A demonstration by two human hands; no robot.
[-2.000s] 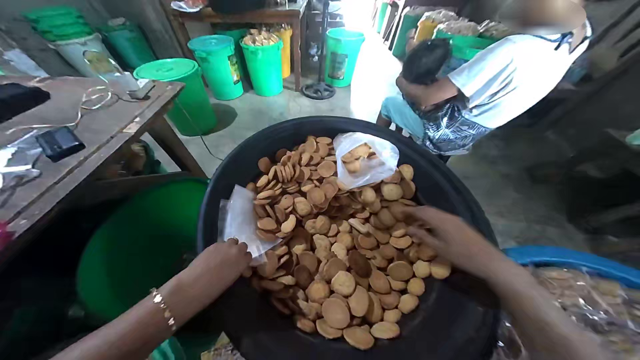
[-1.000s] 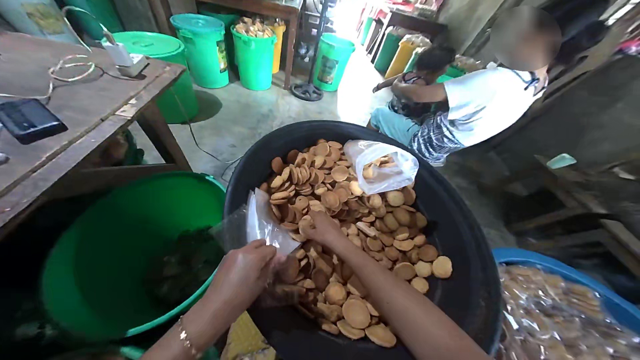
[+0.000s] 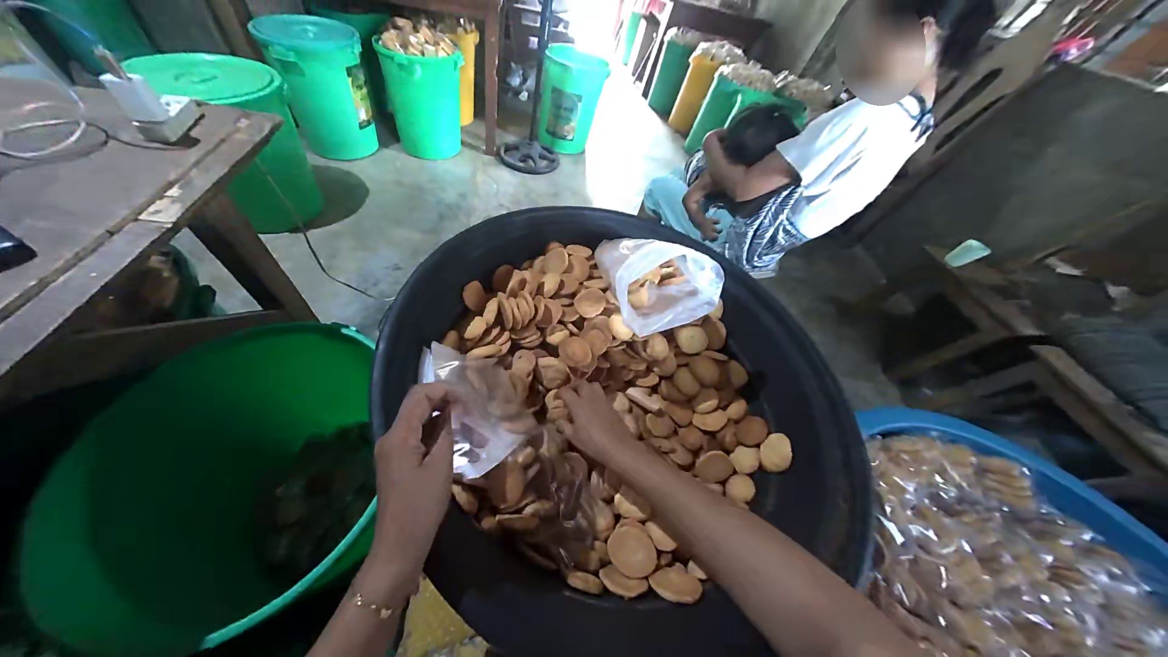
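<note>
Round brown biscuits (image 3: 631,549) lie heaped in a large black tub (image 3: 812,392). My left hand (image 3: 415,465) is at the tub's left side, its fingers pinching the edge of a clear plastic bag (image 3: 479,401) that lies over the biscuits. Near the middle of the heap, my right hand (image 3: 593,420) has its fingertips down among the biscuits, beside the bag; whether it grips one is hidden. A whitish plastic bag (image 3: 671,287) with biscuits inside rests open on the far side of the heap.
A green tub (image 3: 164,438) stands at left below a wooden table (image 3: 173,196). At right, a blue basin (image 3: 949,422) holds packed biscuits (image 3: 995,547). Lidded green bins (image 3: 315,87) stand behind. Beyond the black tub, a person (image 3: 858,155) sits with a child (image 3: 748,146).
My right hand has moved from the right side of the heap to its middle, near the clear bag. My left hand stays at that bag. The view has shifted somewhat.
</note>
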